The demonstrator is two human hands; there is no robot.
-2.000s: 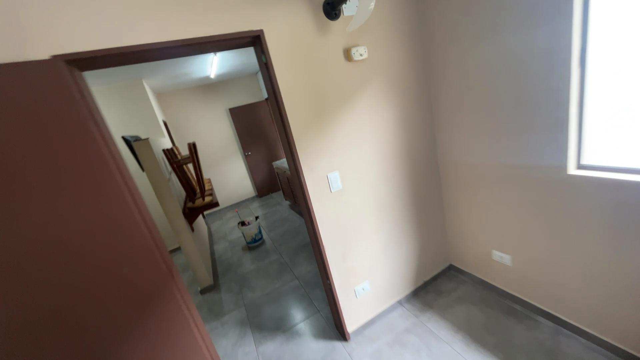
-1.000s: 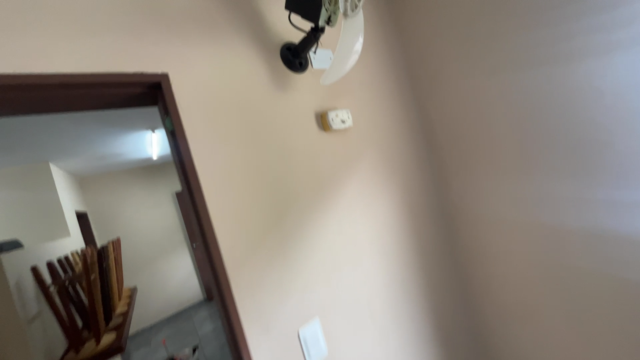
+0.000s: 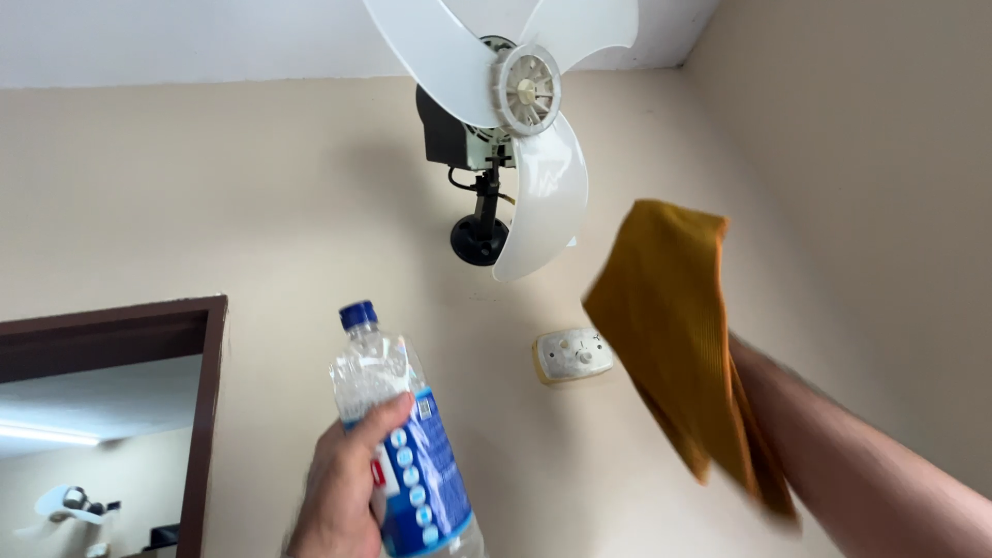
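My left hand grips a clear plastic bottle with a blue cap and a blue label, held upright with a slight tilt. A mustard-yellow cloth hangs over my right hand, whose fingers are hidden behind it; my right forearm comes in from the lower right. Above both hands, a wall fan shows translucent white blades, a round hub and a black wall mount. Neither the bottle nor the cloth appears to touch the fan.
Below the fan, a white control plate with a knob sits on the beige wall. A brown door frame stands at the left. Through it show a lit tube lamp and another fan. The ceiling runs along the top.
The view has swung up to the fan. Both hands have come into view, the left with the bottle and the right with the cloth; neither shows in the earlier frames.
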